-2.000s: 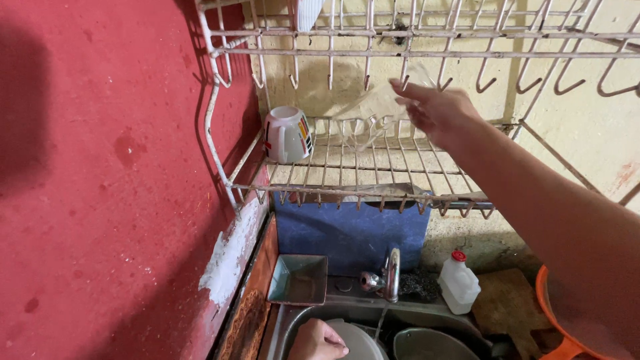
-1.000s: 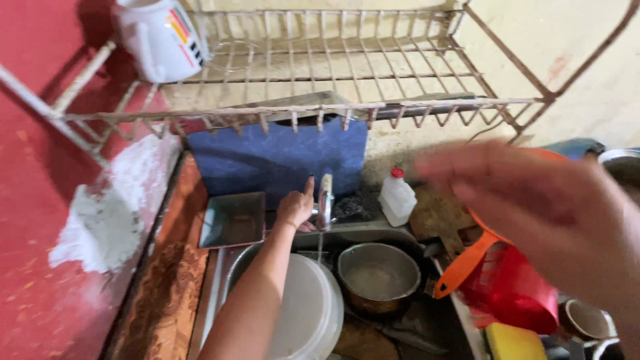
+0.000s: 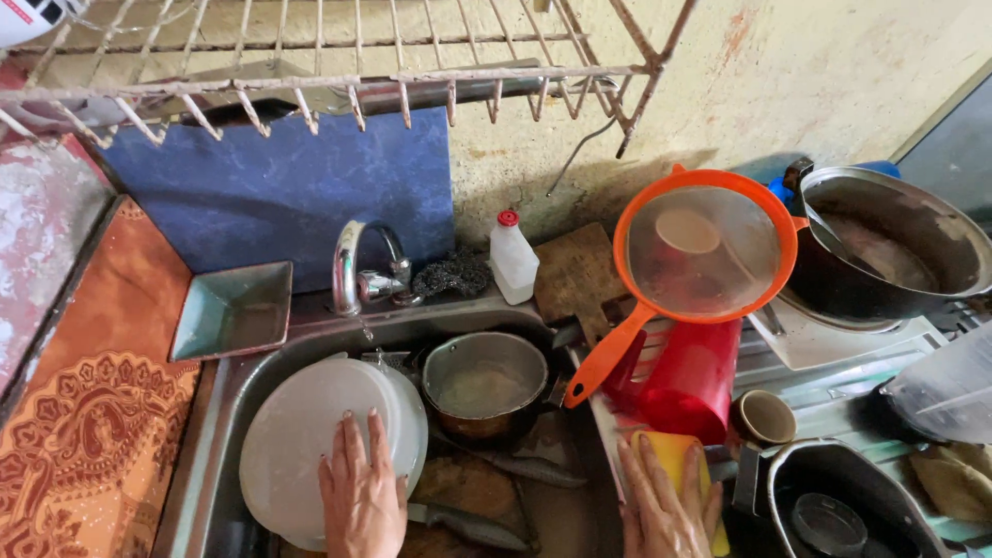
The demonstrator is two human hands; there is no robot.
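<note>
My left hand [image 3: 363, 484] lies flat with spread fingers over a white plastic lid or bowl [image 3: 298, 442] in the sink. Water falls from the chrome faucet [image 3: 346, 267] just behind it. At the right, my right hand [image 3: 668, 504] rests on a yellow sponge [image 3: 682, 457] at the sink's edge; whether its fingers grip the sponge does not show. A small metal pot [image 3: 487, 380] holding liquid stands in the sink beside the white piece. A knife with a dark handle [image 3: 473, 527] lies below, near a wooden board.
An orange-rimmed strainer [image 3: 705, 244] lies over a red plastic pitcher [image 3: 694, 380]. Around them are a brown cup [image 3: 763, 418], a large pot [image 3: 891, 240] and a dark pan [image 3: 845, 496]. Behind the sink stand a white bottle [image 3: 513, 263] and steel wool [image 3: 453, 273]. A wire rack [image 3: 372, 77] hangs above.
My right hand has come down from the wire rack to the yellow sponge. My left hand, at the faucet one second ago, is now over the white piece. The view has shifted down and right.
</note>
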